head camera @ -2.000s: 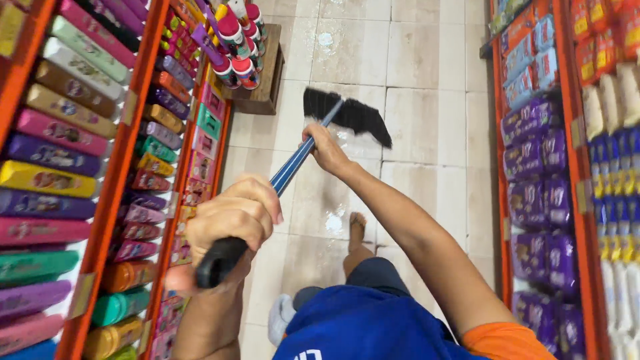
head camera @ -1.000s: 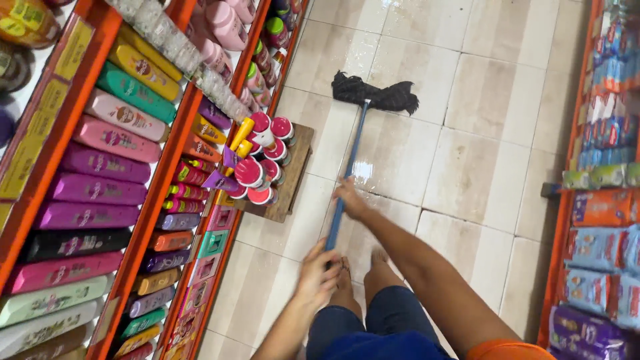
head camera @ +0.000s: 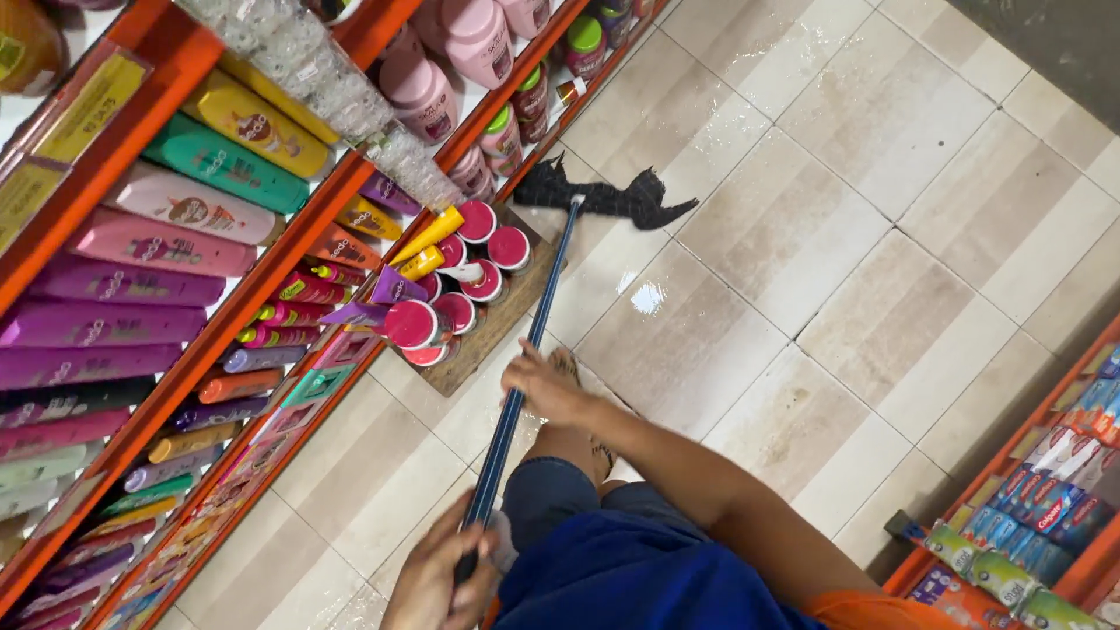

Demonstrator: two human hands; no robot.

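A blue pole (head camera: pixel 503 429) runs from the bottom of the view up to a dark cloth (head camera: pixel 612 197) spread over its far end on the tiled floor. My left hand (head camera: pixel 442 560) grips the pole by its black end. Farther along, my right hand (head camera: pixel 542 381) is closed around the middle of the pole. The cloth touches the floor beside the left shelf's base, just past a low wooden stand (head camera: pixel 472 359) that holds jars with red lids (head camera: pixel 411 324) and a few tubes. Wet patches shine on the floor tiles (head camera: pixel 665 324).
Orange-edged shelves (head camera: pixel 289 297) packed with bottles and jars line the left side. Clear plastic packs (head camera: pixel 324 79) hang from them. At the lower right stands another orange shelf with toothpaste boxes (head camera: pixel 1041 499) and hanging green packs (head camera: pixel 989 560). A dark grey surface (head camera: pixel 1050 44) fills the top right corner.
The dark cloth has moved over the floor to the base of the left shelf, behind the wooden stand. Both hands have stayed on the pole. The view has turned and shifted.
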